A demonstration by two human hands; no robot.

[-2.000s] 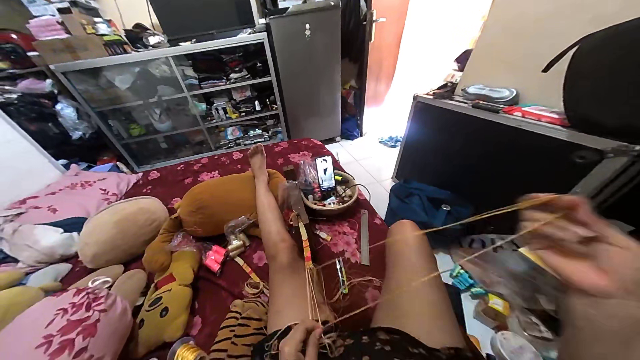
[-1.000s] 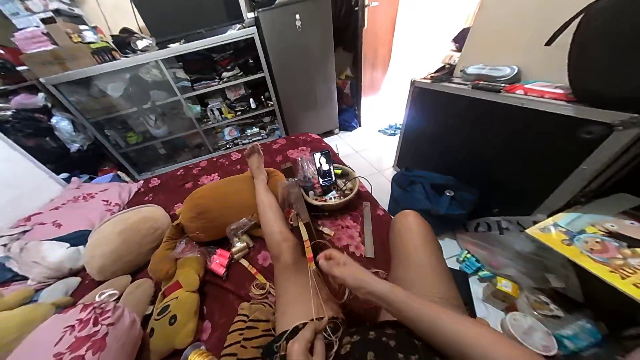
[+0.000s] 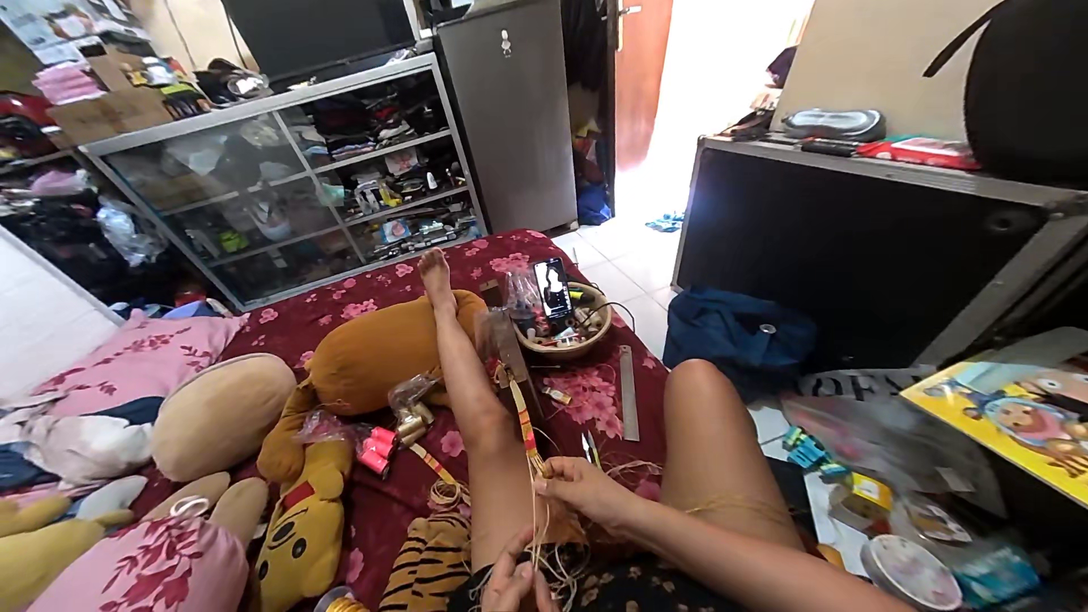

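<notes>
A narrow woven band (image 3: 524, 414) in yellow, red and orange runs from a wooden board (image 3: 515, 357) down between the legs. At its near end my right hand (image 3: 582, 489) pinches the band's edge and threads between thumb and fingers. Lower down, at the bottom of the view, my left hand (image 3: 517, 582) holds several thin pale cords (image 3: 537, 531) that run down from the band. Loose cord ends hang about it over the lap, and a yellowish thread (image 3: 739, 510) lies across the right thigh.
A round basket (image 3: 565, 347) holds small items and a propped phone (image 3: 552, 289). Nearby lie a metal ruler (image 3: 629, 393), small scissors or snips (image 3: 590, 449), pink thread spools (image 3: 376, 450) and a second patterned band (image 3: 432, 463). Plush toys and pillows cover the left; a blue bag (image 3: 735, 340) stands right.
My right hand was far out to the right with the threads stretched two seconds ago; it came in to the band and is now at its near end. My left hand has stayed low.
</notes>
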